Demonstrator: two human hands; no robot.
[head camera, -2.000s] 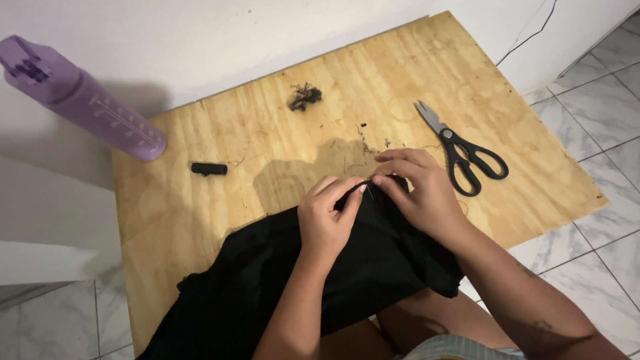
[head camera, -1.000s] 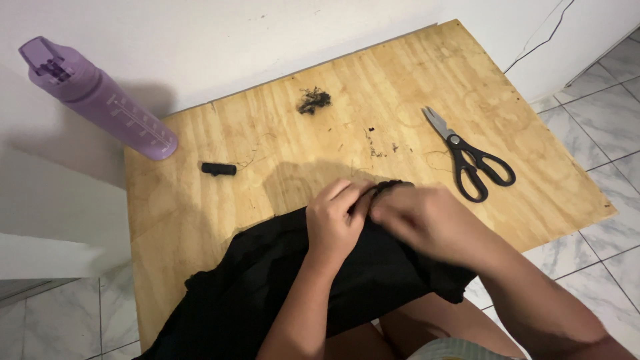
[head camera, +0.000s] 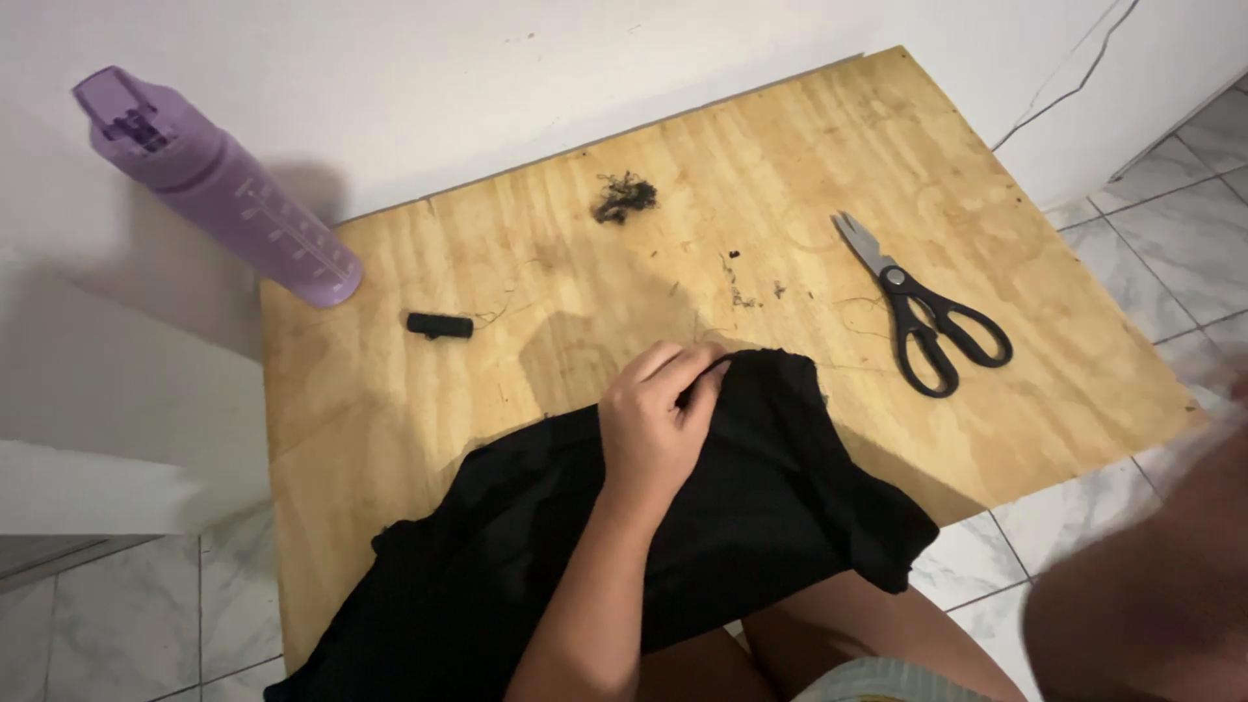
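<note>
Black fabric (head camera: 751, 487) lies over the front of the table and across my lap. My left hand (head camera: 658, 409) pinches its upper edge between thumb and fingers. My right arm is raised away to the right, blurred; its hand (head camera: 1240, 385) is at best a blurred sliver at the right frame edge, so its fingers and anything in them cannot be made out. Black-handled kitchen scissors (head camera: 912, 307) lie to the right of the fabric, blades pointing to the back. A small dark roll, perhaps wound thread (head camera: 439, 326), rests on the left with a loose strand beside it.
The plywood tabletop (head camera: 487, 234) stands against a white wall. A purple translucent water bottle (head camera: 234, 200) stands at its left back corner. A tangle of dark thread scraps (head camera: 625, 198) sits near the back, and small thread bits (head camera: 746, 300) lie scattered in front of it.
My right hand has left the fabric edge beside my left hand and swung far out to the right. My left hand keeps its pinch on the fabric.
</note>
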